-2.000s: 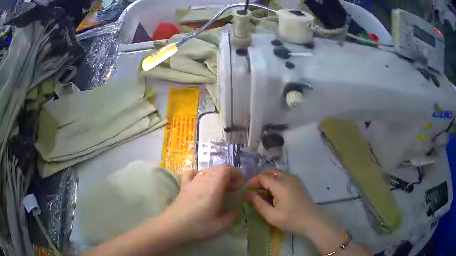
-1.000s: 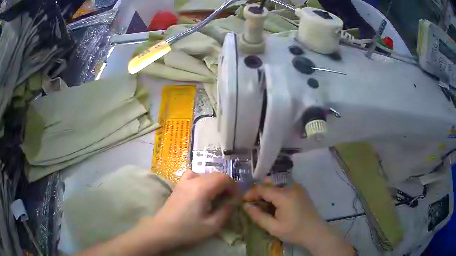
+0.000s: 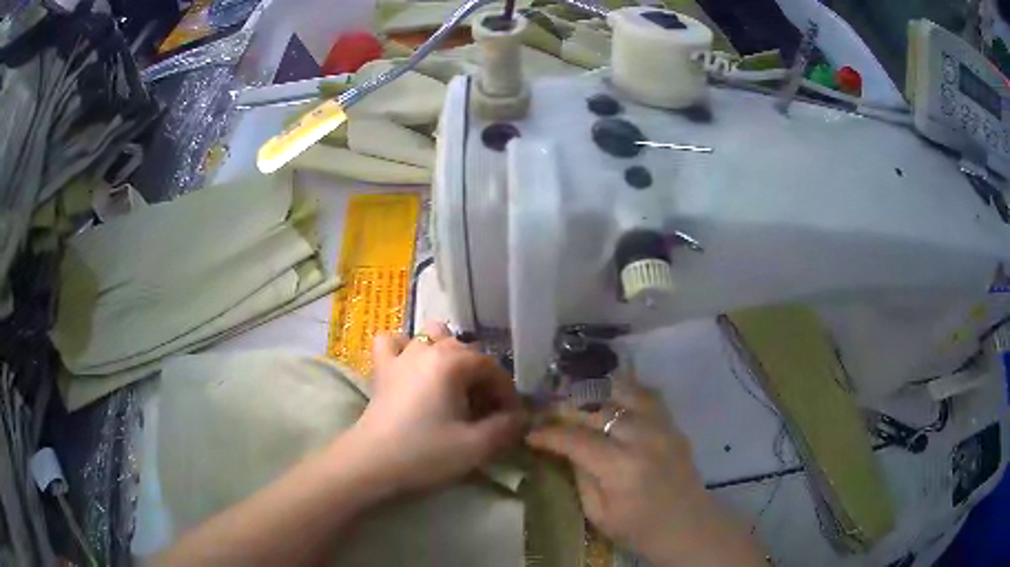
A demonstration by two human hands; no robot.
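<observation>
A pale grey-green cloth panel point(image 3: 260, 426) lies under my left forearm and reaches to the front edge. A darker olive strip point(image 3: 553, 512) runs down from between my hands. My left hand point(image 3: 443, 404) pinches the cloth just before the needle area, fingers bent. My right hand point(image 3: 626, 460) pinches the strip's upper end close beside it. The white sewing machine point(image 3: 554, 244) stands right behind both hands. Its head and my fingers hide the needle and the cloth edge there.
A stack of pale panels point(image 3: 183, 277) lies left, beside an orange sticker point(image 3: 377, 266). An olive strip bundle point(image 3: 814, 410) lies under the machine arm. The lamp point(image 3: 301, 135) hangs above crumpled pieces point(image 3: 388, 122) and a white tub. Grey-green pieces hang far left.
My hands have moved slightly up to the needle area, with the cloth between them. The left hand now covers more of the needle plate. The view has shifted a little.
</observation>
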